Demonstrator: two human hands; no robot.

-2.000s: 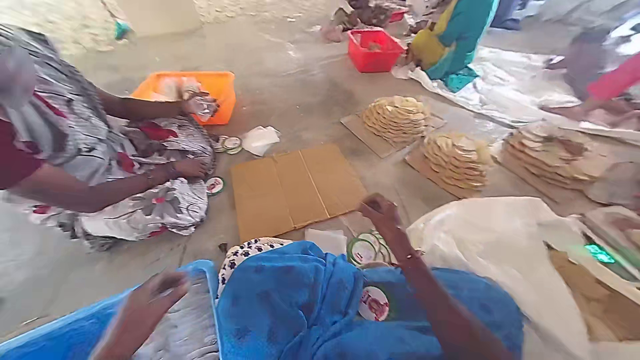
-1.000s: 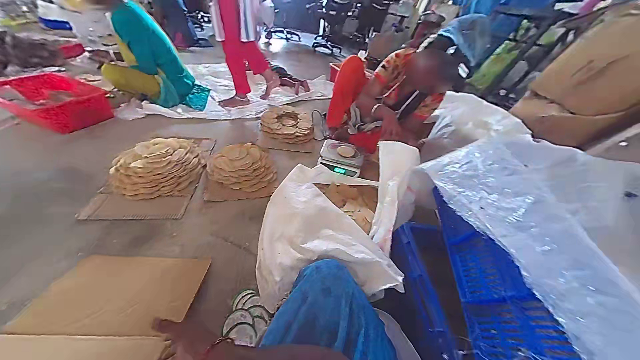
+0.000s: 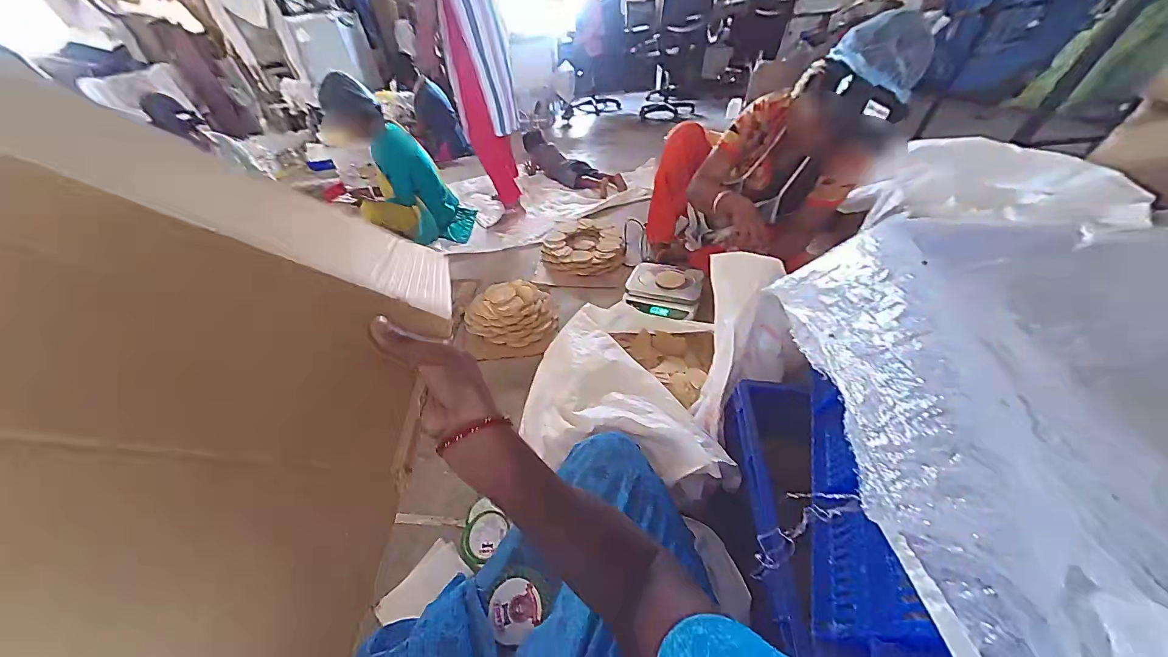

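Observation:
A large cardboard sheet [image 3: 201,392], raised and tilted, fills the left side of the view. A pale, ribbed layer [image 3: 365,255] lies along its upper edge. My right hand [image 3: 443,374], with a red bracelet at the wrist, is at the sheet's right edge, thumb up and palm against it; its fingers are mostly hidden. My left hand is not visible. Below my right forearm, round printed labels [image 3: 516,607] rest on and beside my blue-clothed lap, near a folded white piece [image 3: 424,584].
Ahead are stacks of flat round discs [image 3: 511,315], a digital scale [image 3: 664,290] bearing one disc, and a white sack [image 3: 602,392] of discs. At right stand blue crates [image 3: 785,511] under plastic sheeting [image 3: 1004,383]. A co-worker [image 3: 776,173] sits behind the scale.
The cardboard, flat on the floor earlier, is now lifted and tilted, with my right hand at its edge. The view has swung right since the first frame.

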